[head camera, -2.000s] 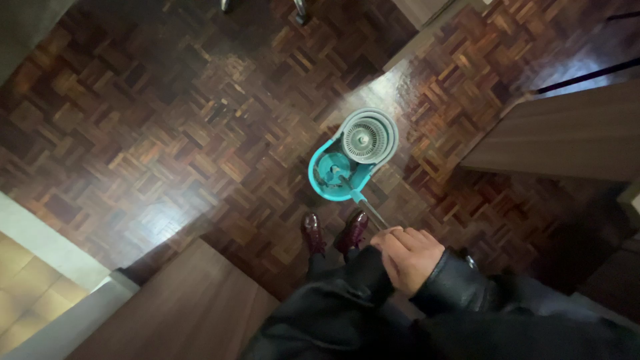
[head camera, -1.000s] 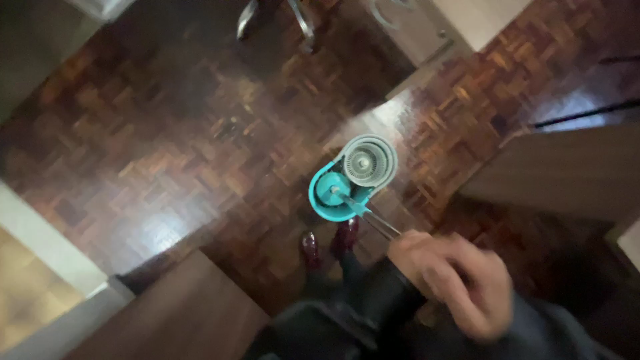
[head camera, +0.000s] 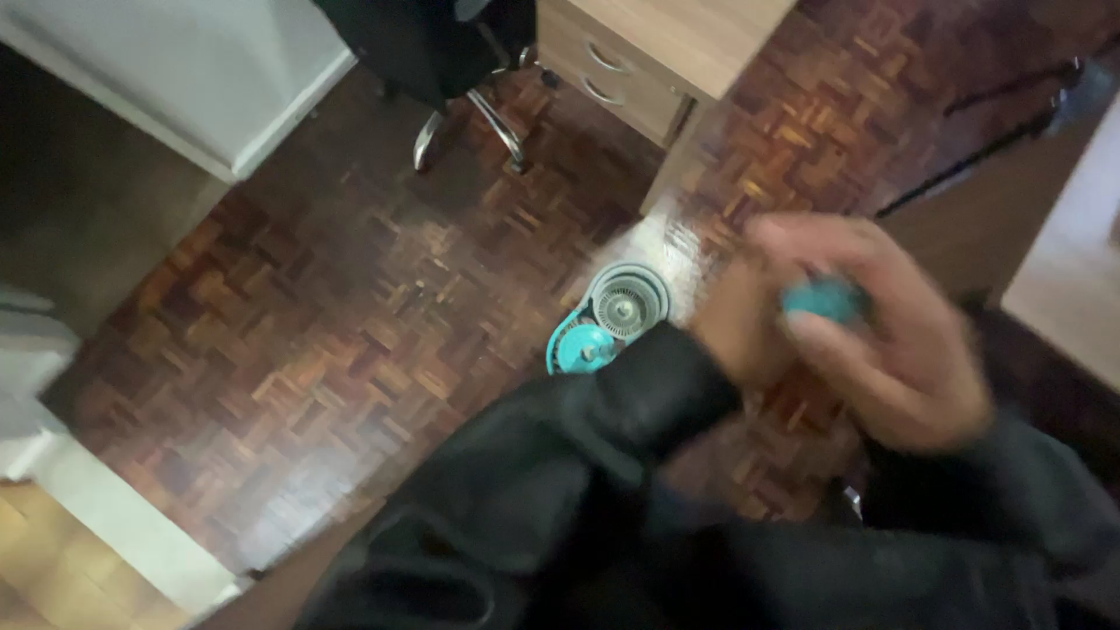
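My right hand (head camera: 892, 341), blurred, is closed around the teal end of a mop handle (head camera: 822, 299) at the right of the view. Close beside it, my left hand (head camera: 744, 315) grips the same handle, partly hidden by its dark sleeve and the other hand. Down on the floor stands a teal and grey spin mop bucket (head camera: 553, 346), with a round grey wringer basket (head camera: 625, 309). The round teal mop head (head camera: 584, 348) is in the bucket's other half. My left sleeve covers the bucket's near edge and most of the handle.
Dark parquet floor (head camera: 350, 350) surrounds the bucket. Ahead stand a wooden drawer unit (head camera: 612, 79) and an office chair with metal legs (head camera: 494, 131). A white wall edge (head camera: 289, 114) is at upper left, a pale threshold (head camera: 122, 525) at lower left, and a wooden table (head camera: 1072, 254) at right.
Both hands have come up closer to the camera, to the top end of the handle. The view has shifted, bringing the chair and drawers further in. My shoes, visible earlier, are now hidden.
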